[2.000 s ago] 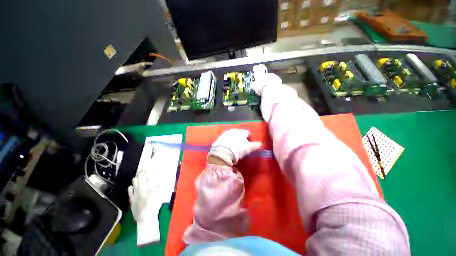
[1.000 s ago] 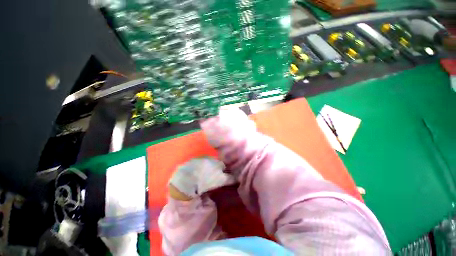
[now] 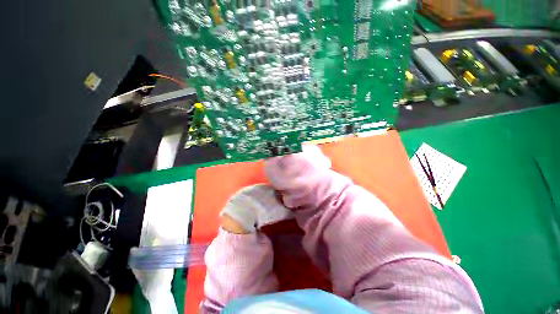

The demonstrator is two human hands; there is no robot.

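Note:
A large green circuit board (image 3: 295, 73) is held up, its solder side with silver joints facing me; its top is cut off by the frame. My gloved right hand (image 3: 301, 165) grips its bottom edge, fingers partly hidden. My gloved left hand (image 3: 256, 205) is bent just below and left of my right wrist, over the red mat (image 3: 362, 159); its fingers are hidden behind the right sleeve. Clear bluish plastic tubes (image 3: 166, 256) run left from my left sleeve over a white paper sheet (image 3: 166, 211). I cannot tell whether the left hand holds them.
Behind the board, a conveyor line carries boards with yellow parts (image 3: 470, 67). A dotted white sheet with dark tweezers (image 3: 439, 175) lies right of the mat on the green bench mat (image 3: 503, 202). A coiled cable (image 3: 98, 214) and a spare white glove (image 3: 156, 294) are at left.
My right hand has lifted a board from the conveyor and raised it before me, component side now turned away. My left hand and the tubes have shifted left and nearer to me.

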